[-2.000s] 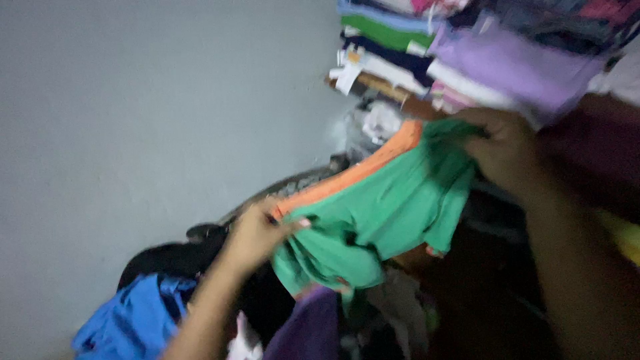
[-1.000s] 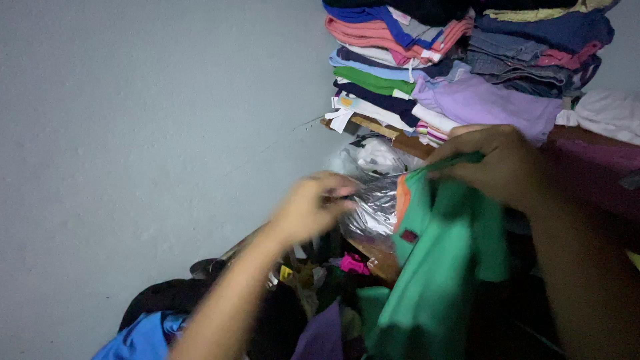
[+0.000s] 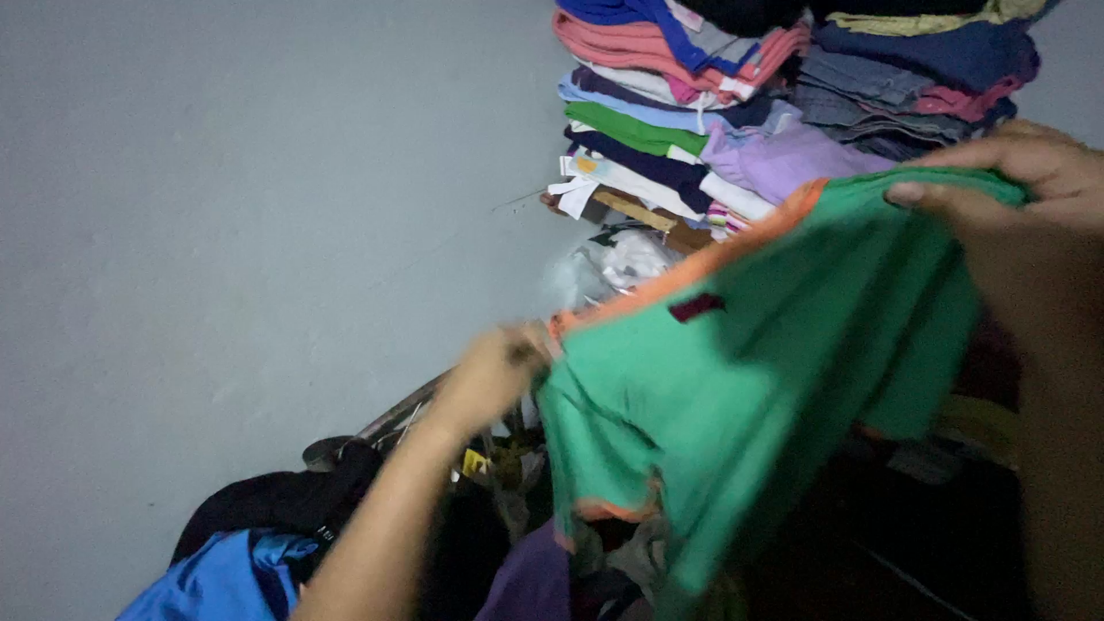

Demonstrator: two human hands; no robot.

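Observation:
A green garment with orange trim (image 3: pixel 768 345) hangs stretched between my two hands. My left hand (image 3: pixel 496 371) pinches the left end of its orange edge. At its upper right, my right hand (image 3: pixel 1018 185) grips the green edge, with the thumb on the near side. A small dark red patch shows near the orange trim. Short sleeve-like parts with orange hems hang at the lower left and right. The lower part of the garment is blurred and in shadow.
Stacks of folded clothes (image 3: pixel 638 125) rest on a wooden shelf (image 3: pixel 638 210) against a grey wall (image 3: pixel 259 216). Below the shelf are plastic bags (image 3: pixel 625 259). A blue cloth (image 3: pixel 216 582), a black item (image 3: pixel 267 509) and a purple cloth (image 3: pixel 530 578) lie at the lower left.
A second ago the garment hung bunched from my right hand, with my left hand up beside its orange edge. Now it is spread between both hands.

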